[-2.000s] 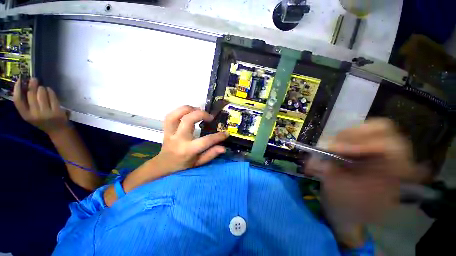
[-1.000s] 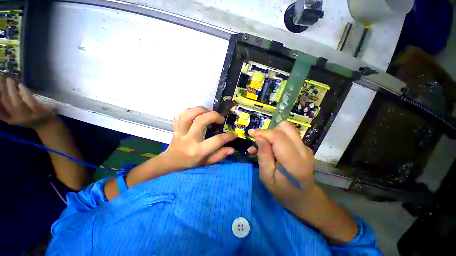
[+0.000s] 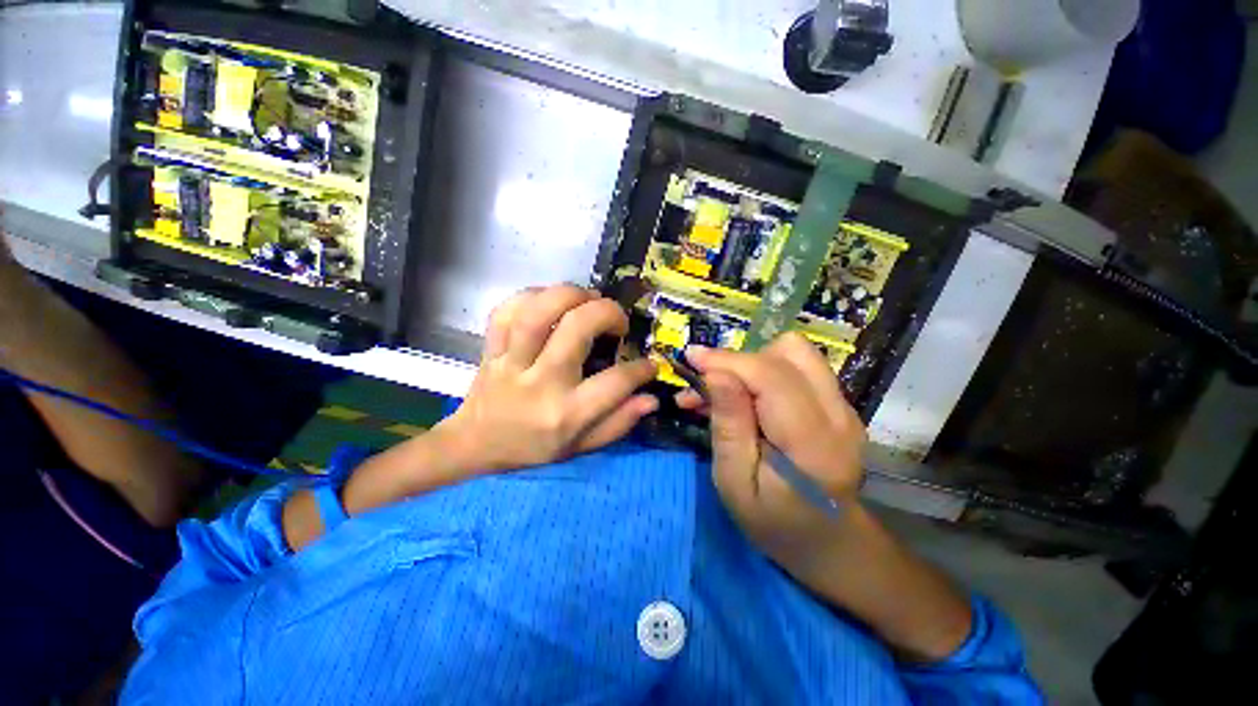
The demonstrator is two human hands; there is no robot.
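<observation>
A black pallet holds two yellow-edged circuit boards, one above the other. A green hold-down bar lies across its middle. My right hand is shut on tweezers, with their tip at the left part of the lower board. My left hand is at the pallet's lower left corner, its fingertips beside the same board. Whether it grips anything is hidden by the fingers.
A second pallet with two boards and no bar lies on the conveyor at the left. Another person's arm is at the left edge. A black-and-silver object and a white cup are on the bench.
The second pallet has moved in from the left, closer to mine. The other person's hand has left view. My right hand came from the right to the lower board and has stayed there.
</observation>
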